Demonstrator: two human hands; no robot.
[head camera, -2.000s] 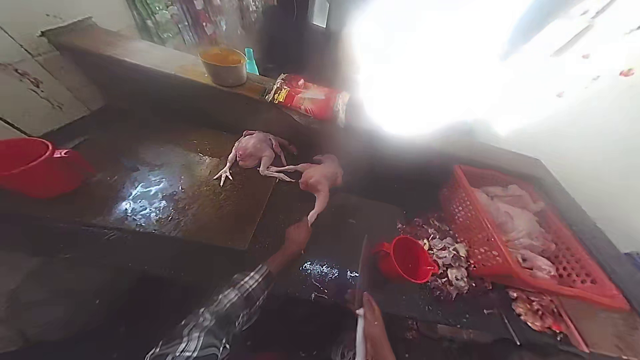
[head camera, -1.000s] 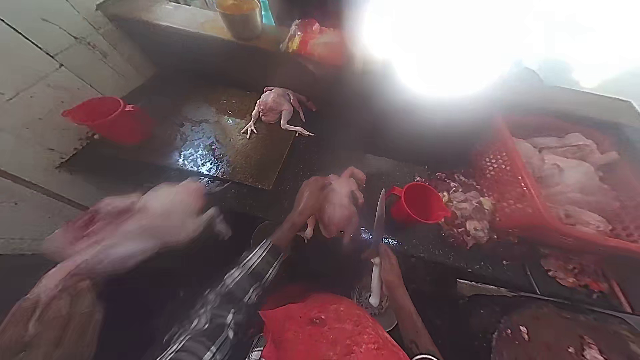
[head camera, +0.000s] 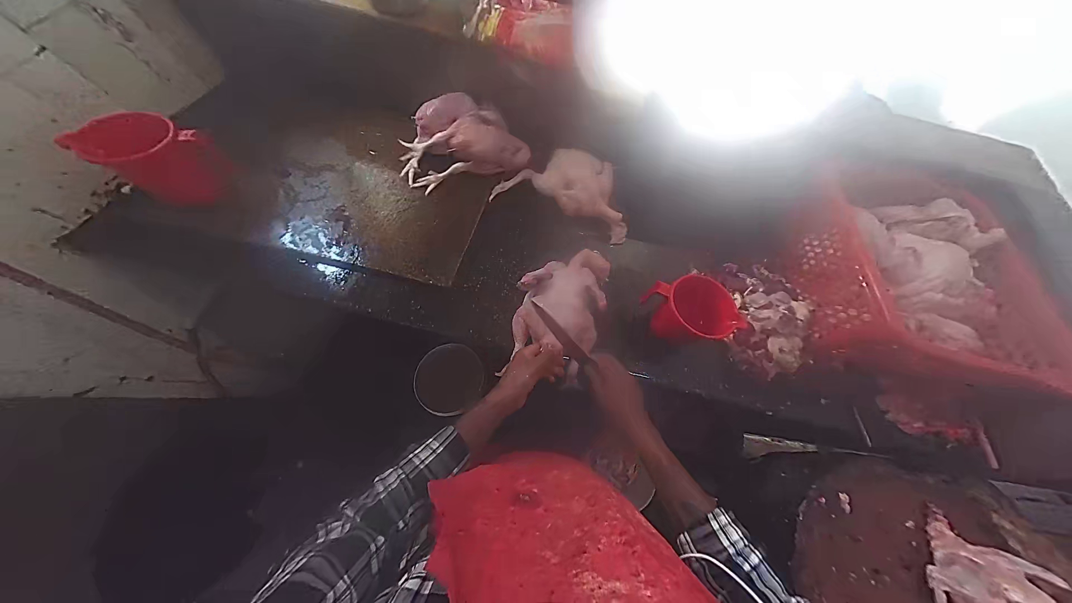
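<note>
A plucked chicken carcass lies on the dark wet counter in front of me. My left hand grips its near end, at a leg or the tail; which one I cannot tell. My right hand is closed around the handle of a knife, whose blade lies across the carcass, pointing up and left. Beyond it rest another plucked chicken with spread legs and, at the edge of the wet board, more plucked chicken with feet attached.
Right of the carcass stand a red plastic mug, a heap of offal and a red plastic crate of carcasses. A red jug is at the left. A round chopping block with meat sits low right.
My left hand has shifted to the carcass's near end, and the knife has come down across it. More chicken now lies beyond. The blurred carcass and hand at lower left are gone. The view has shifted.
</note>
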